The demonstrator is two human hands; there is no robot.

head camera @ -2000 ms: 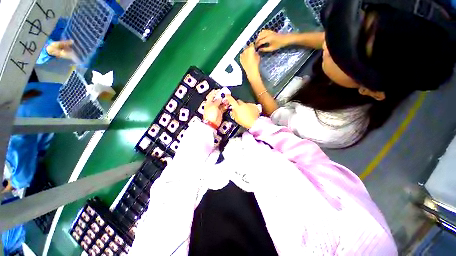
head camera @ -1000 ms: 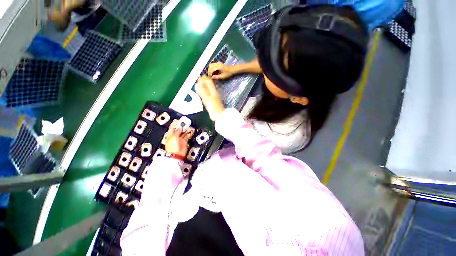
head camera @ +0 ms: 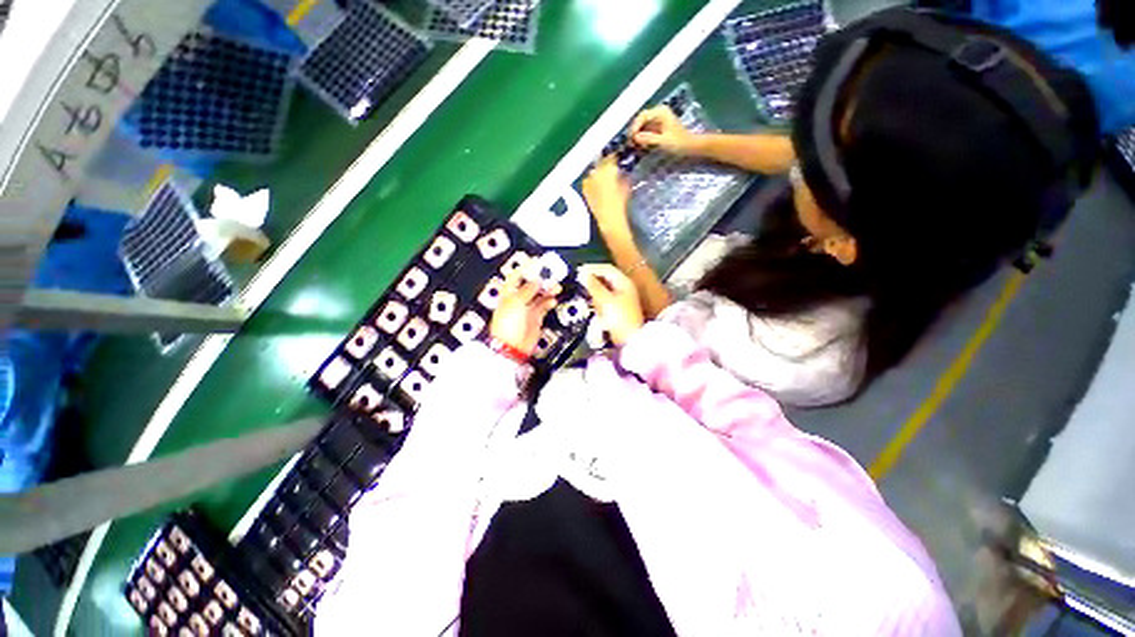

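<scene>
A black pocket tray [head camera: 463, 264] holds rows of pale rounded-square units with dark centres. My left hand [head camera: 523, 317], with a red band at the wrist, is over the tray's upper right part. Its fingertips hold a pale unit [head camera: 545, 270] above the pockets. My right hand [head camera: 614, 302] is beside it at the tray's right edge, fingers bent. Whether it holds anything is not clear; a pale patch shows just below it.
A part-filled black tray [head camera: 326, 483] and another filled tray [head camera: 187, 579] lie lower left. A white bracket-like piece [head camera: 563, 220] lies at the tray's top right. A neighbour's hands [head camera: 660, 131] work over a clear tray. A grey frame post [head camera: 162, 485] crosses the green conveyor [head camera: 373, 187].
The view has swung about. My right hand, hard to make out one second ago, now shows beside my left hand. My left hand stays over the tray's upper right part with a pale unit.
</scene>
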